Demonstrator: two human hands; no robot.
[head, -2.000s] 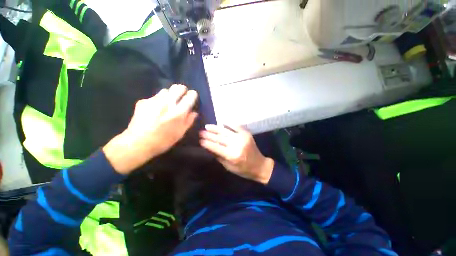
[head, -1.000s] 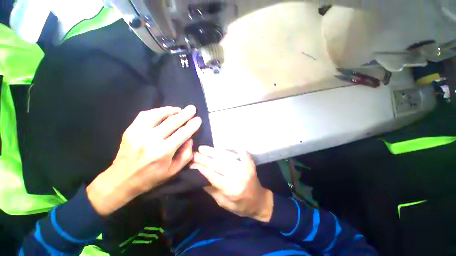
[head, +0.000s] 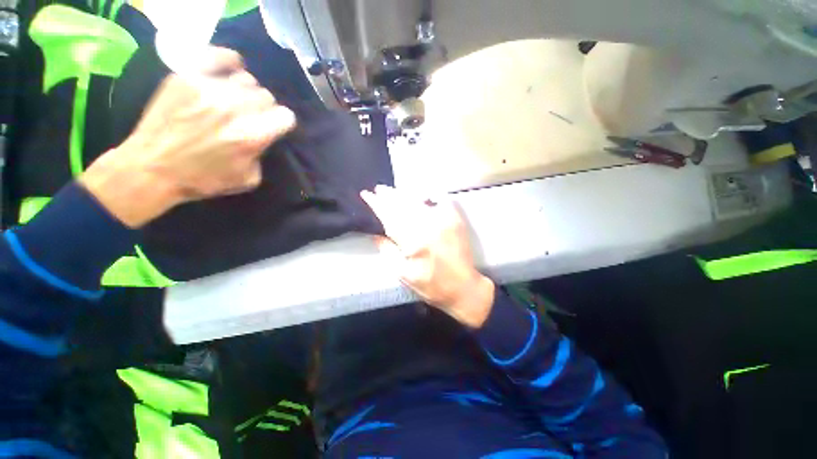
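A black fabric garment piece (head: pixel 313 184) with neon parts lies on the machine bed (head: pixel 269 291), its right edge running up to the presser foot (head: pixel 365 123). My left hand (head: pixel 202 134) is curled with its fingers closed over the cloth at upper left, next to a white piece (head: pixel 186 27); what its fingers pinch is hidden. My right hand (head: pixel 433 246) lies at the cloth's lower right corner, fingertips on the cloth and palm over the bed. The sewing machine head (head: pixel 358 40) stands above.
Dark red thread snips (head: pixel 658 154) lie on the bed at right. Black cloth with neon trim (head: pixel 757 262) hangs at the right. Neon patches (head: pixel 175 417) and green stripes lie at the lap. A neon panel (head: pixel 81 45) lies at upper left.
My left hand has moved up and left, away from my right hand. The cloth's lower end has moved up, uncovering the bed's front strip. My right hand has moved slightly up and right.
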